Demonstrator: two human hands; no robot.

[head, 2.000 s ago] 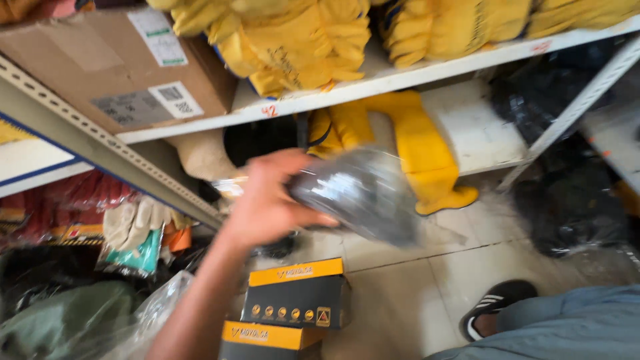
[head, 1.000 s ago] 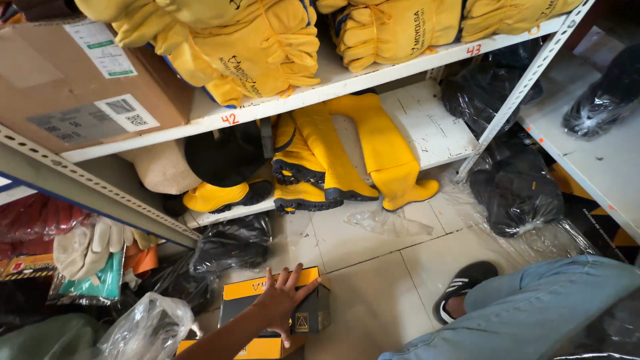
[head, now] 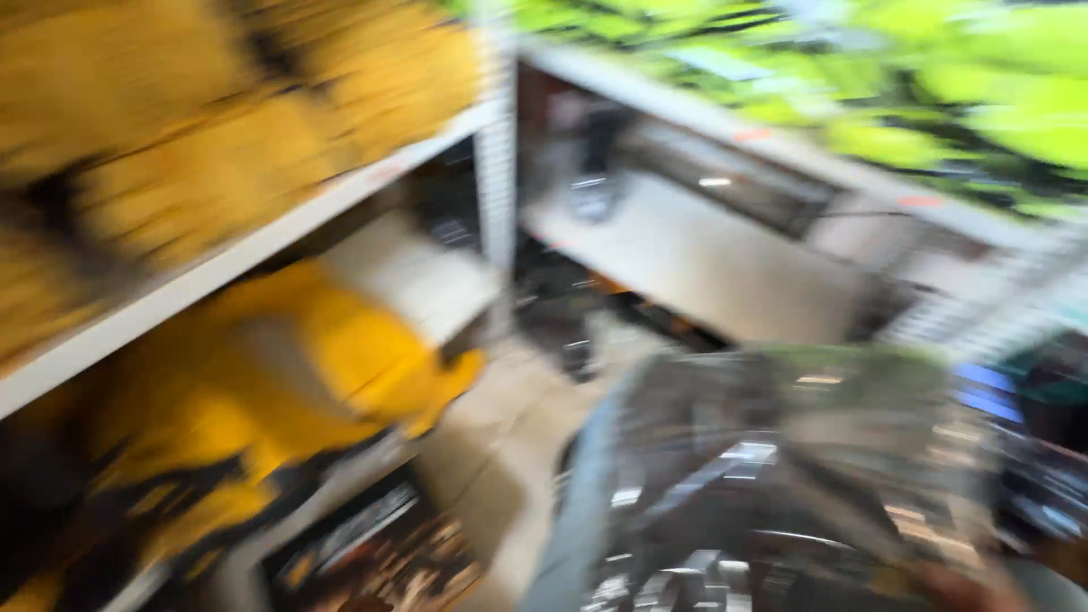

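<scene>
The view is strongly blurred. At the lower left, what looks like my left hand (head: 429,552) lies over a dark box (head: 361,514) bearing pale writing; its fingers are too smeared to tell their grip. A clear plastic bag (head: 765,484) with dark contents fills the lower right, in front of my leg. Only a small part of my right hand (head: 973,586) shows, at the bag's lower right edge, holding the plastic. Yellow boots (head: 365,357) with dark soles lie at the left, beyond the dark box.
White metal shelving (head: 246,263) holds stacked yellow gloves (head: 212,161) at the upper left. Bright yellow-green packs (head: 977,93) lie on another shelf at the upper right. Dark wrapped items (head: 552,314) sit by the corner post (head: 497,170), and pale floor tiles (head: 493,442) show between.
The view has swung to the right. A clear bag with dark contents is now large in front of me, with my right hand at its edge. My left hand remains near the boxes.
</scene>
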